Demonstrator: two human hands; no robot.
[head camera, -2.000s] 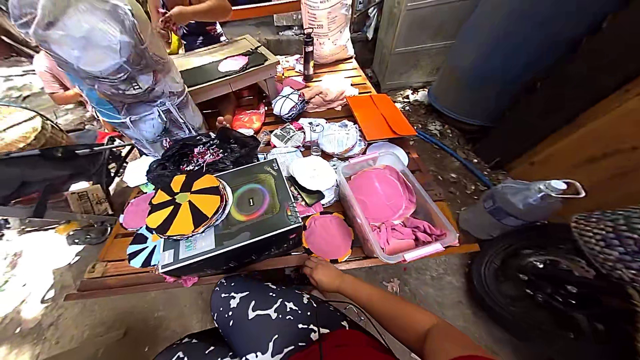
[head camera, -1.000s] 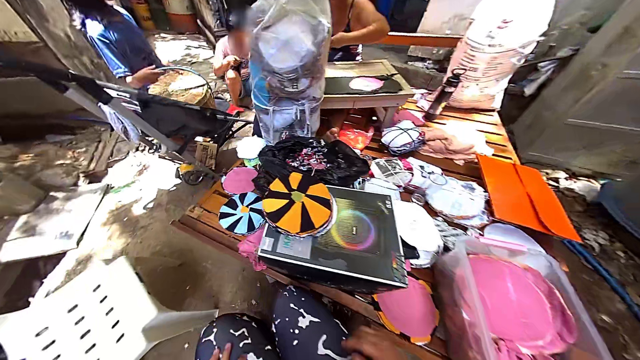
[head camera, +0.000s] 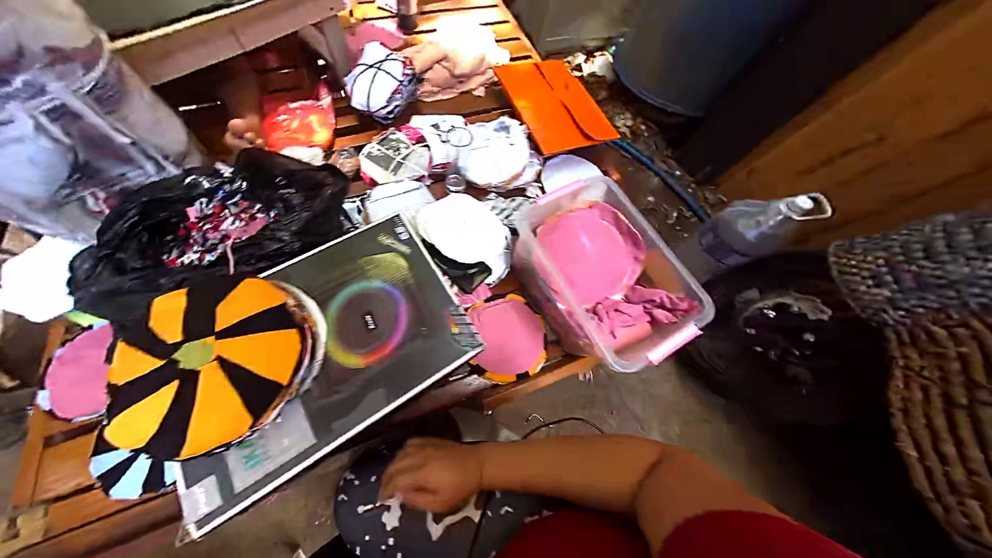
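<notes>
My right hand (head camera: 434, 474) rests on my patterned trouser leg, its fingers curled down; whether anything is under them is hidden. My left hand is out of view. Ahead of the knee lies a flat box (head camera: 349, 325) printed with a rainbow ring. Round orange-and-black striped fabric pieces (head camera: 203, 364) are stacked on its left part. Beside the box's right edge is a pink fabric round (head camera: 508, 337) with an orange rim. A clear plastic bin (head camera: 659, 271) holds pink fabric rounds (head camera: 590, 252) and crumpled pink cloth (head camera: 642, 310).
A black plastic bag (head camera: 124, 232) with fabric scraps lies behind the box. Tied white bundles (head camera: 496, 153) and an orange folder (head camera: 556, 107) are farther back on the slatted wooden table (head camera: 66, 465). A plastic jug (head camera: 748, 225) and a woven item (head camera: 938, 349) are at right. Another person's foot (head camera: 242, 133) shows behind.
The view has swung right and closer since one second ago. My left hand, seen on my lap then, is out of view. The box and the striped rounds look unmoved on the table.
</notes>
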